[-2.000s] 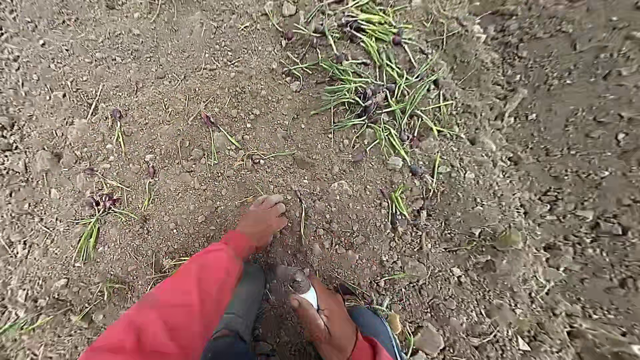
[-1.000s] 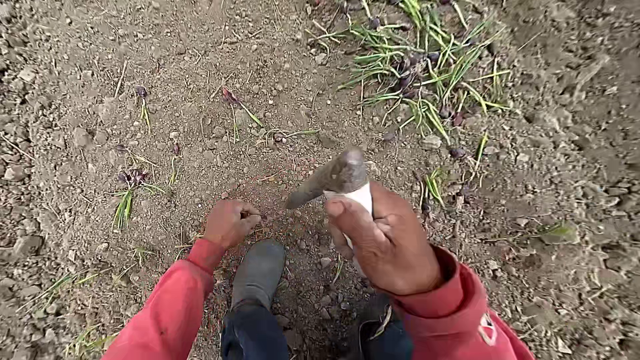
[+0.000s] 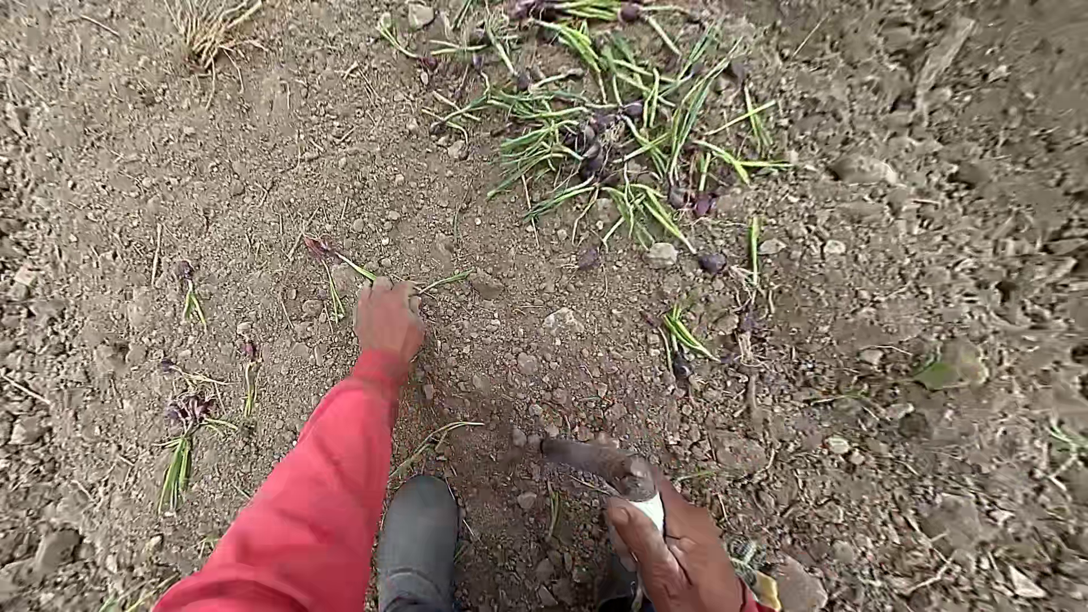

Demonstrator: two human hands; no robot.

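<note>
My left hand [image 3: 388, 318] reaches down to the soil, touching or just over a small sprouted onion bulb [image 3: 316, 246] with green leaves; its fingertips are hidden, so I cannot tell if it grips anything. My right hand [image 3: 680, 544] is closed around the white handle [image 3: 653, 510] of a hand tool with a dark, curved metal head [image 3: 591, 459], which points left, low over the soil. Ahead and to the right lies a loose pile of sprouted purple bulbs [image 3: 595, 157]. A smaller cluster of bulbs [image 3: 189, 412] lies at the left.
A grey boot [image 3: 418, 540] stands between my arms. Stones [image 3: 662, 254] and clods cover the soil. Two bulbs with leaves [image 3: 682, 361] lie right of centre, a dry grass tuft [image 3: 208, 30] is at the top left, and a broad leaf [image 3: 939, 374] lies at the right.
My left hand has moved forward, from near the boot to the bulb with green leaves. My right hand has lowered the tool from its raised place of one second ago.
</note>
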